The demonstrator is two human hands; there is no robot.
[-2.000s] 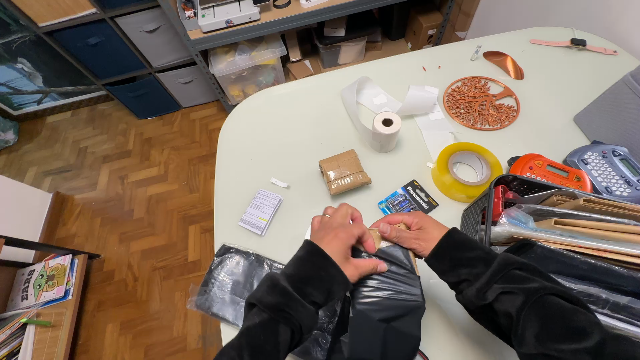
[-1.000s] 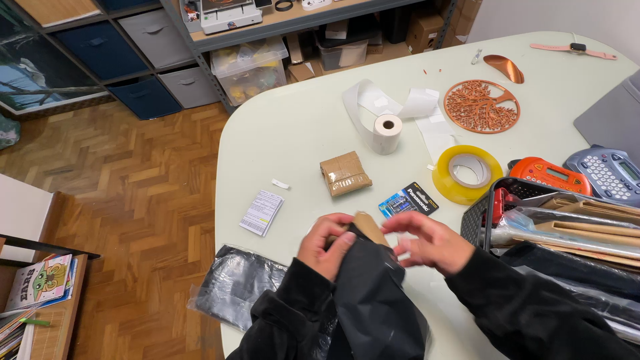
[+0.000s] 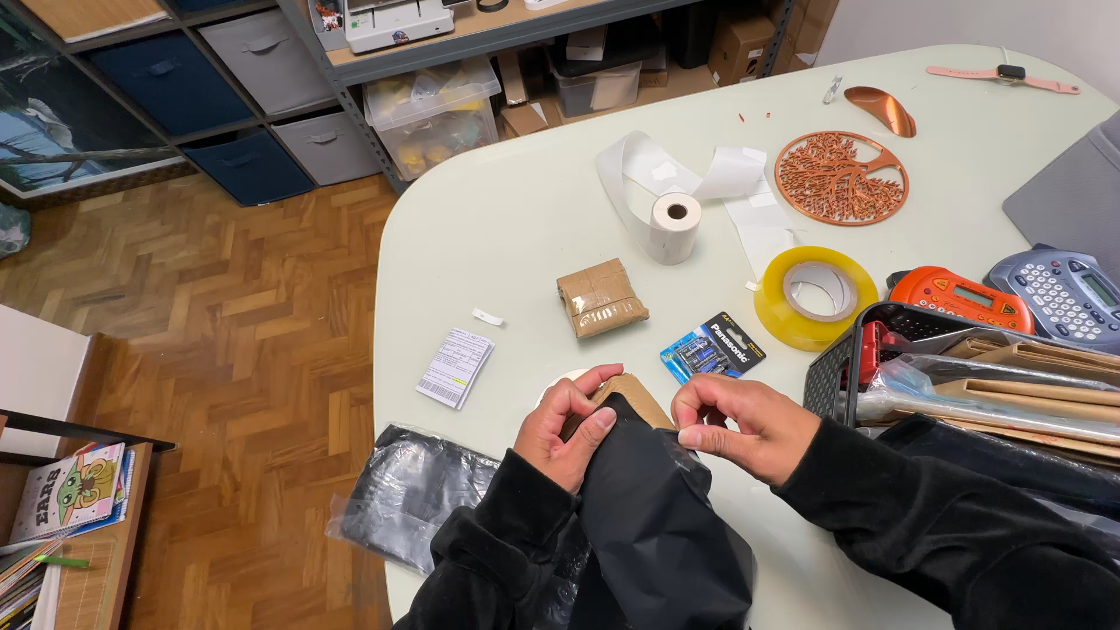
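Note:
A black plastic mailing bag (image 3: pixel 652 507) hangs around a brown cardboard piece (image 3: pixel 634 398), whose upper end sticks out of its opening. My left hand (image 3: pixel 569 429) pinches the bag's edge and the cardboard at the left. At the right side of the opening, my right hand (image 3: pixel 744 424) grips the bag's edge between thumb and fingers. Just beyond lies a pack of Panasonic batteries (image 3: pixel 713 348). A small taped cardboard parcel (image 3: pixel 602 297) rests farther back, with a folded printed paper (image 3: pixel 455 367) to its left. Another black plastic bag (image 3: pixel 420 490) lies flat by my left forearm.
Clear yellowish packing tape (image 3: pixel 815 297) lies near a label roll (image 3: pixel 675 227) with its strip unrolled. A black basket (image 3: pixel 827 381) of mailers stands at right, by orange (image 3: pixel 962 297) and grey-blue (image 3: pixel 1063 293) label makers. Behind are a copper-coloured tree disc (image 3: pixel 842 178) and a watch (image 3: pixel 1011 73).
My right hand, held off the bag with fingers spread a second ago, now grips its edge. More of the cardboard shows above the bag than two seconds ago.

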